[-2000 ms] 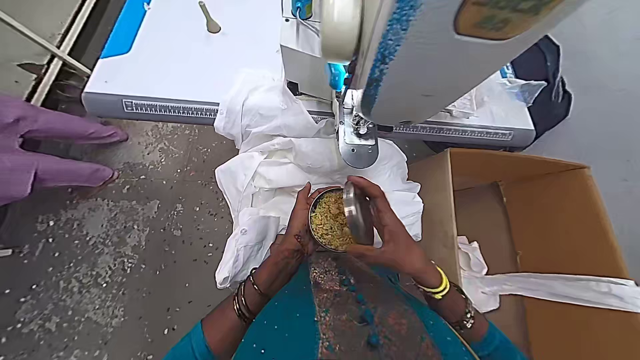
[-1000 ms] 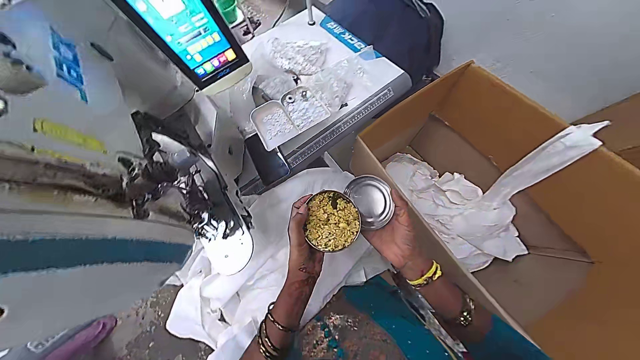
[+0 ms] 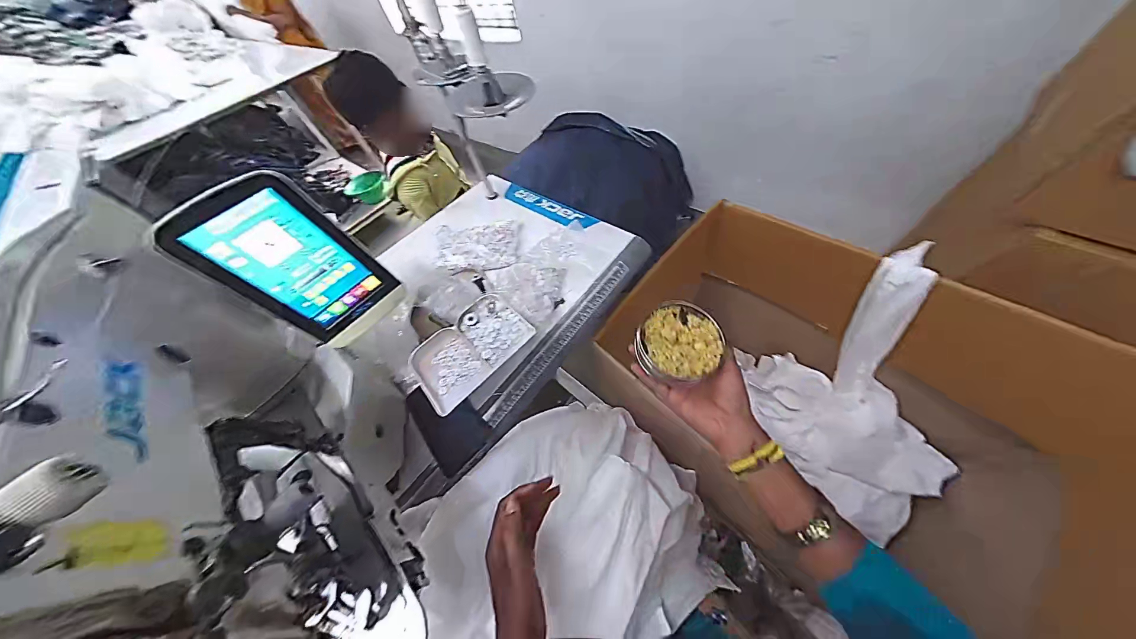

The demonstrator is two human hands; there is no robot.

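My right hand [image 3: 710, 404] holds up a round metal container [image 3: 682, 342] of yellow food, apparently rice, over the near edge of an open cardboard box [image 3: 1003, 324]. A lid cannot be made out; it may be under the container. My left hand [image 3: 522, 524] is empty, its fingers bent and slightly apart, above white cloth [image 3: 586, 488] draped by the sewing machine [image 3: 293, 524]. Inside the box lies more white cloth [image 3: 825, 426].
The machine's lit screen [image 3: 280, 257] stands at the left. On its table [image 3: 612, 253] are a tray of small white pieces [image 3: 453, 368] and plastic bags [image 3: 479, 244]. A person [image 3: 426, 177] is beyond, near a thread stand [image 3: 488, 93] and a dark covered object [image 3: 603, 173].
My left hand has let go of the food container, which my right hand now holds alone, away from my body. The view has swung to the right and up.
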